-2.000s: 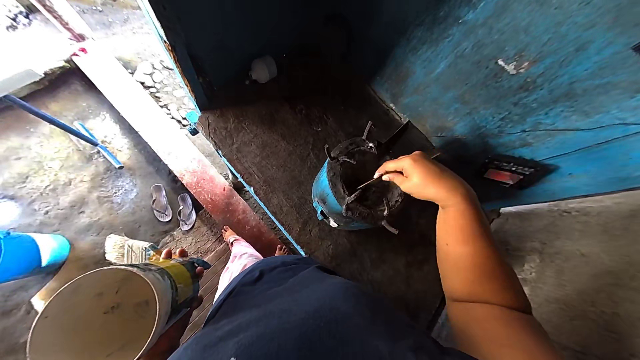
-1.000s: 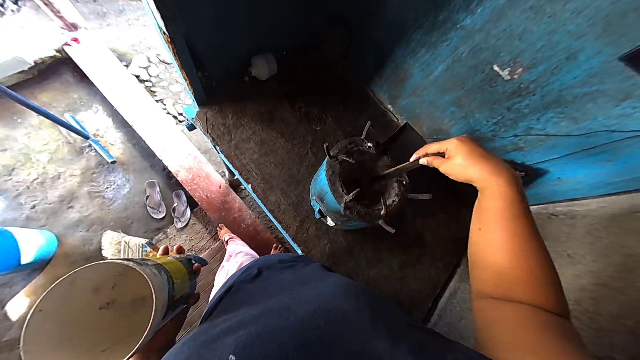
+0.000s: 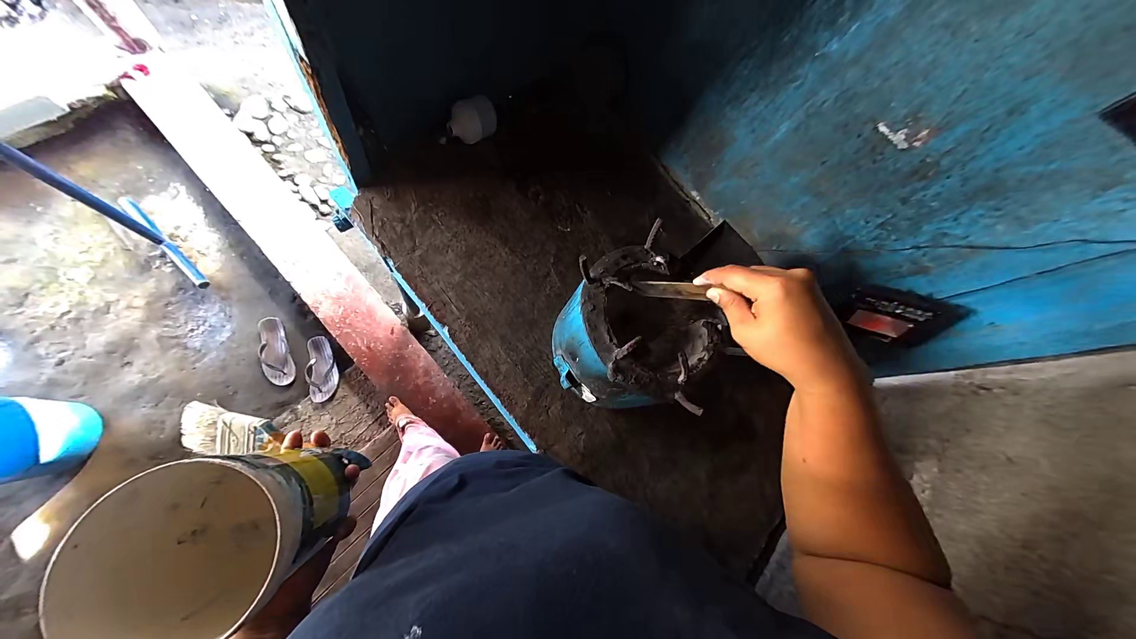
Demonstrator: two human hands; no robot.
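My right hand [image 3: 768, 311] grips a short flat stick [image 3: 673, 290], perhaps wooden, whose far end lies over the opening of a round blue stove [image 3: 577, 346]. The stove has a dark, sooty top with several metal prongs around its rim. At the lower left, my left hand [image 3: 342, 484] holds both a whitish bucket [image 3: 160, 541] with a yellow and dark outer side and a wide paintbrush [image 3: 222, 429] with pale bristles. The bucket's mouth faces me, and only dark marks show on its inner surface. Most of my left palm is hidden.
A blue wall [image 3: 941, 151] stands close at the right, with a black and red object [image 3: 883, 321] at its foot. A white container [image 3: 472, 119] lies in the dark corner. At left are slippers [image 3: 277, 352], a red and white ledge [image 3: 346, 311], a blue container [image 3: 53, 435] and blue pipes [image 3: 89, 197].
My right hand has moved from the right side back over the stove's rim, and the stick now lies across the upper part of the opening. My left hand keeps its hold on the bucket and brush.
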